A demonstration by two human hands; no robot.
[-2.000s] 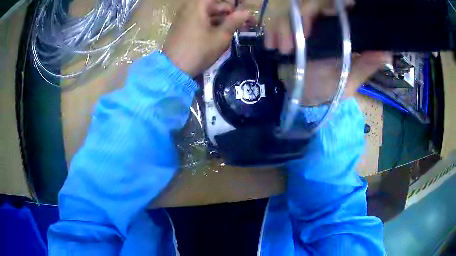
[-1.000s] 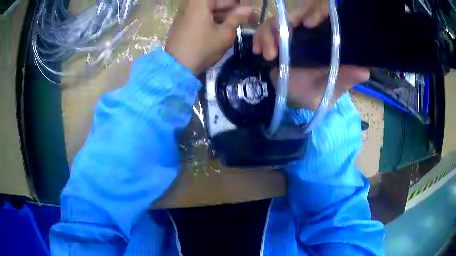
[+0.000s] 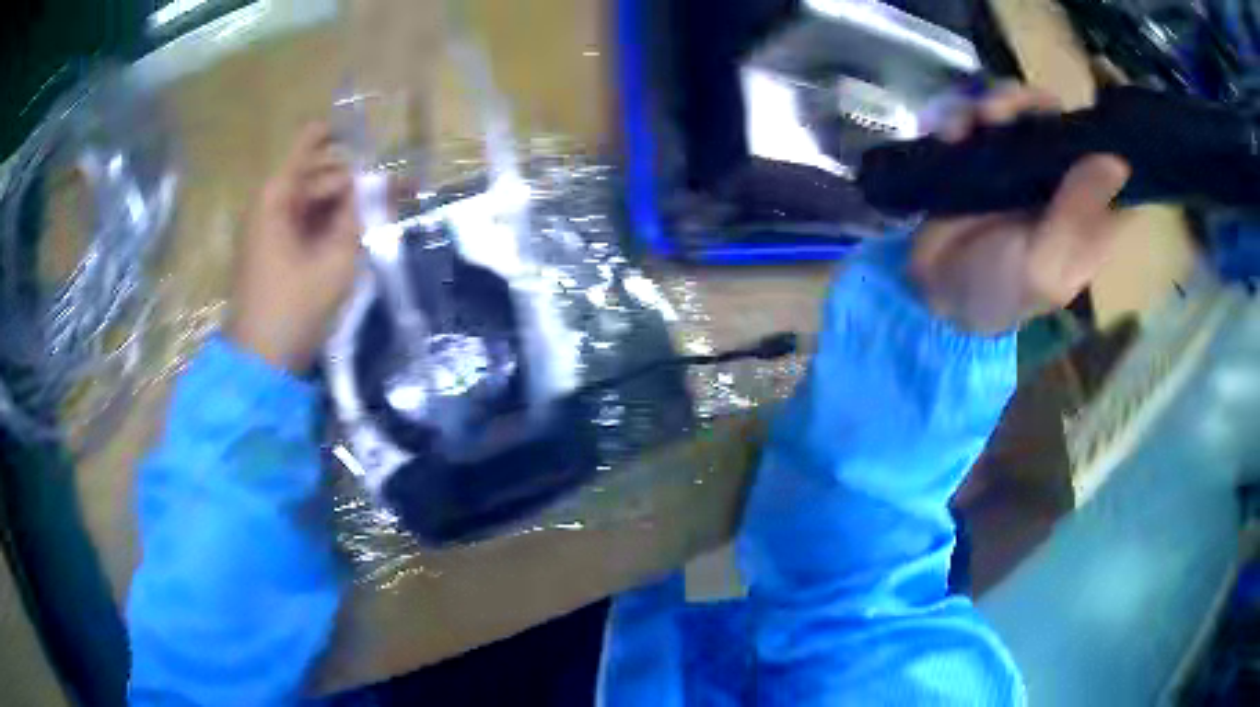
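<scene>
The black round housing (image 3: pixel 440 311) sits in the white fixture (image 3: pixel 556 339), blurred, with a pale part at its centre. The dark cover (image 3: pixel 484 483) lies at the fixture's near edge. My left hand (image 3: pixel 301 235) is at the fixture's upper left, fingers curled; whether it holds anything is unclear. My right hand (image 3: pixel 1016 235) is shut on the black electric screwdriver (image 3: pixel 1023 159), at the upper right, away from the housing. The screwdriver's tip is not clearly visible, near the feeder (image 3: pixel 815 111). A clear cable (image 3: pixel 484 118) crosses blurred above the housing.
The blue-edged tray (image 3: pixel 640 152) lies under the feeder at the top. Clear cable coils (image 3: pixel 104 235) lie at the left. Wrinkled plastic film (image 3: pixel 643 304) surrounds the fixture. A thin dark lead with a small end (image 3: pixel 774 347) lies right of it. Brown cardboard (image 3: pixel 663 504) is underneath.
The view has swung right. My right hand has carried the screwdriver away from the housing to the feeder. My left hand has stayed close to the fixture. The tray and dark lead show more fully.
</scene>
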